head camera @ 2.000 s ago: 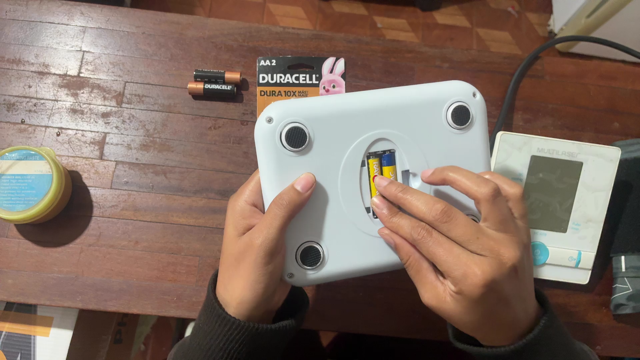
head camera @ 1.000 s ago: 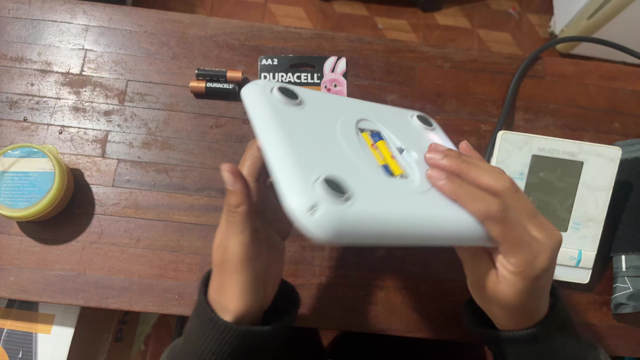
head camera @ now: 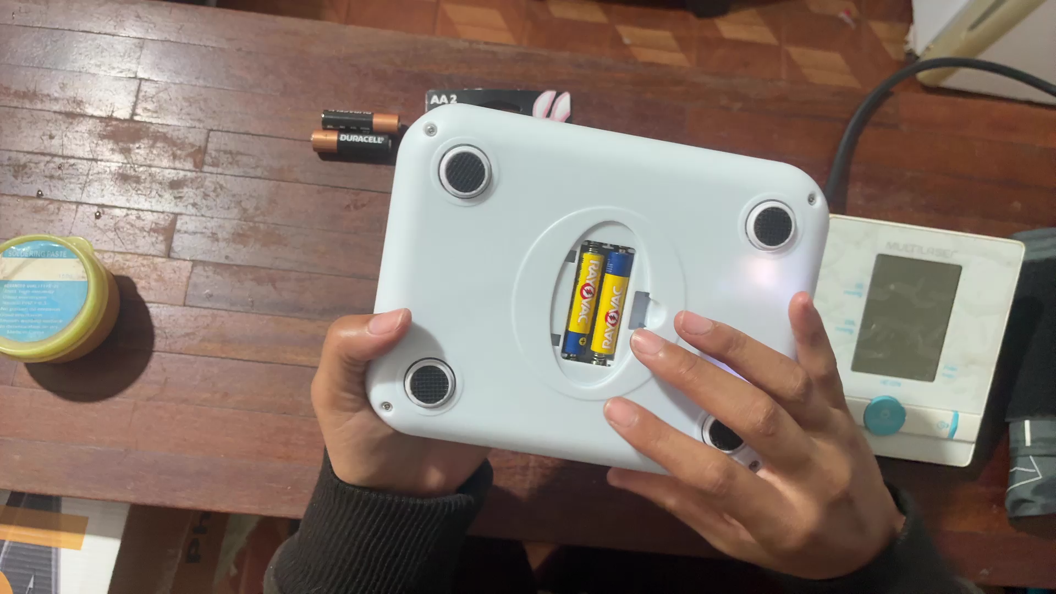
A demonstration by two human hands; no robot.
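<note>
A white plastic device (head camera: pixel 495 272), likely a scale, is held underside up, with round feet near its corners. Its oval battery compartment is uncovered and holds two yellow and blue Rayovac batteries (head camera: pixel 610 305) side by side. My left hand (head camera: pixel 371 404) grips the lower left edge, thumb on the underside. My right hand (head camera: pixel 742 429) is at the lower right, fingers spread over the underside beside the compartment. Two Duracell batteries (head camera: pixel 355 145) lie on the wooden table (head camera: pixel 223 346) beyond the device's upper left corner. A Duracell blister pack (head camera: pixel 478 101) is partly hidden behind the device.
A yellow tub of soldering paste (head camera: pixel 49 301) stands at the left. At the right lie a white Multilaser monitor with a grey screen (head camera: pixel 907 318), a folded dark cloth item (head camera: pixel 1031 462) and a black cable (head camera: pixel 858 124). A printed box (head camera: pixel 49 544) shows at the lower left.
The device was tilted one second ago and now faces me again, covering more of the blister pack. My right fingers have moved off the batteries, where they were two seconds ago.
</note>
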